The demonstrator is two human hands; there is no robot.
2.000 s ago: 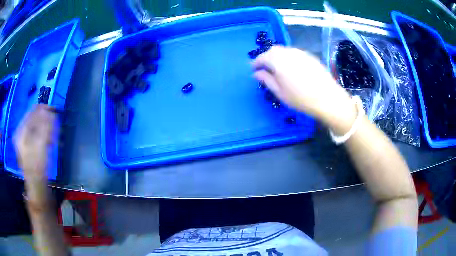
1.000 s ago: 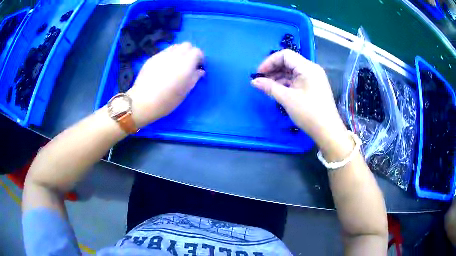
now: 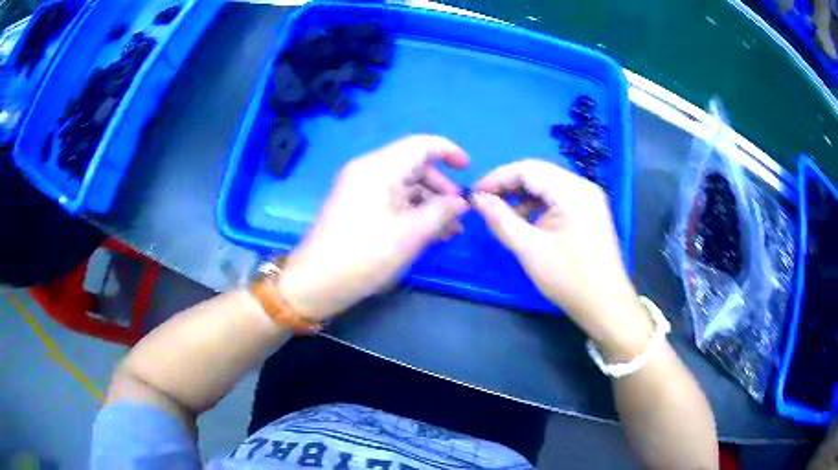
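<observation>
My left hand (image 3: 381, 216) and my right hand (image 3: 551, 229) meet at the fingertips over the front part of the blue centre tray (image 3: 241, 197). A small dark piece (image 3: 468, 195) shows between the fingertips of both hands; its shape is mostly hidden by the fingers. Black housings (image 3: 335, 69) are heaped at the tray's back left, with one (image 3: 283, 147) lying nearer the front. Small glossy black inserts (image 3: 583, 136) lie in a cluster at the tray's right side.
A left-hand blue bin (image 3: 138, 115) holds many black pieces. An open clear bag (image 3: 721, 229) of dark parts stands to the right, on crinkled plastic. Beyond it is a right-hand blue tray (image 3: 798, 303). A green conveyor (image 3: 707, 46) runs behind; a red stool (image 3: 101, 285) is below left.
My left hand has moved right and my right hand slightly down, so their fingertips now meet. The view has shifted, with the trays appearing lower and further right.
</observation>
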